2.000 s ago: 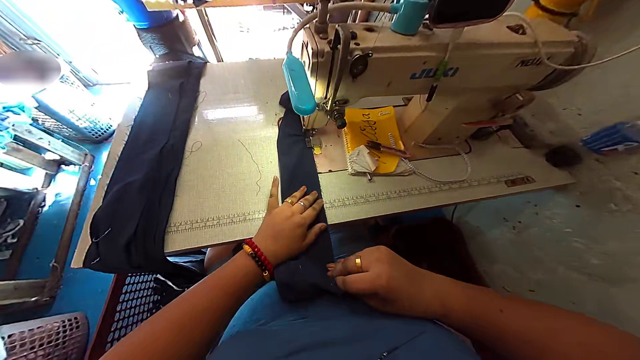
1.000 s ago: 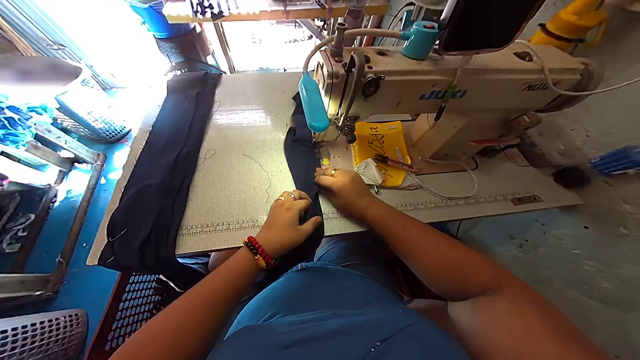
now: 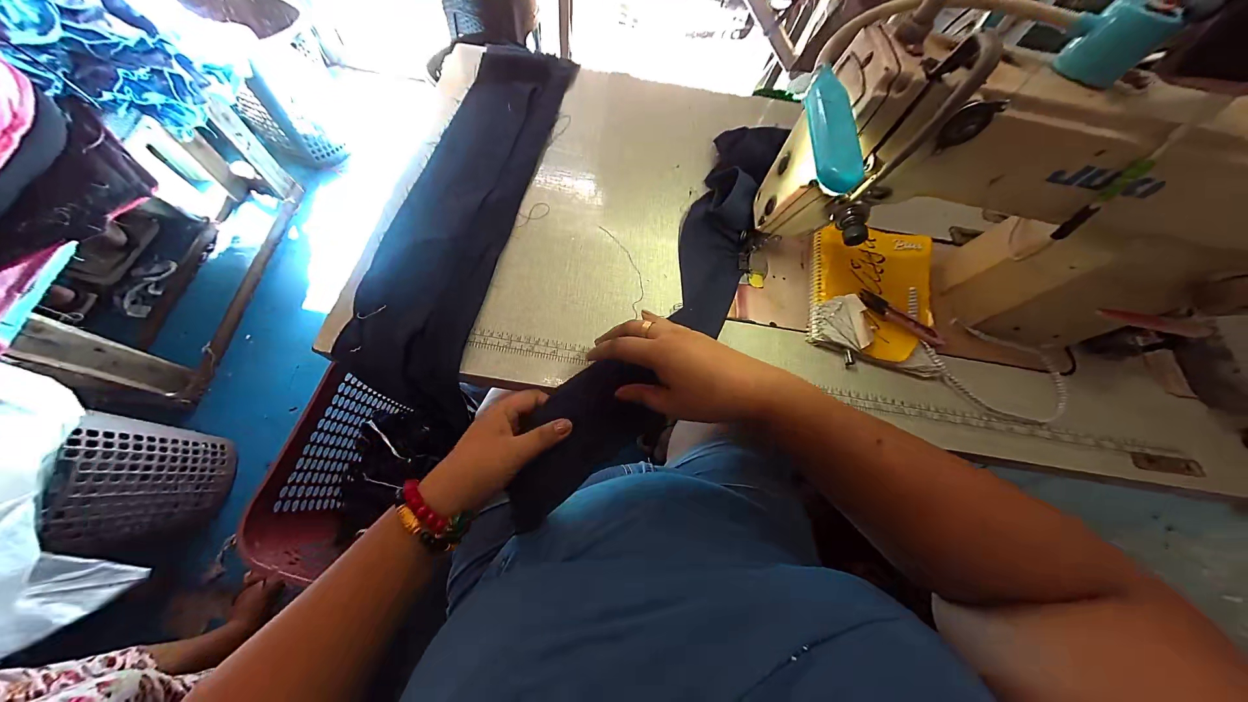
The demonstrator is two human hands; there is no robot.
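Observation:
A dark navy fabric strip (image 3: 710, 255) runs from beside the needle of a Juki sewing machine (image 3: 1053, 185) over the table's front edge toward my lap. My left hand (image 3: 499, 441), with a beaded bracelet at the wrist, grips the strip's near end between thumb and fingers. My right hand (image 3: 682, 366), wearing a ring, holds the same strip at the table's edge, thumb below and fingers on top. The strip's far end lies bunched left of the machine head. A longer stack of navy fabric (image 3: 448, 214) lies along the table's left side and hangs over the front.
A yellow notebook (image 3: 882, 263) with a pen on it lies by the machine bed. A measuring tape (image 3: 975, 417) runs along the table's front edge. Below left stands a red plastic basket (image 3: 283, 531) with dark cloth, near a grey basket (image 3: 146, 478). A person's foot (image 3: 255, 597) shows at lower left.
My hands have moved from the strip near the needle toward the table's front edge and my lap. More of the strip now lies bunched beyond the needle. The view has shifted left.

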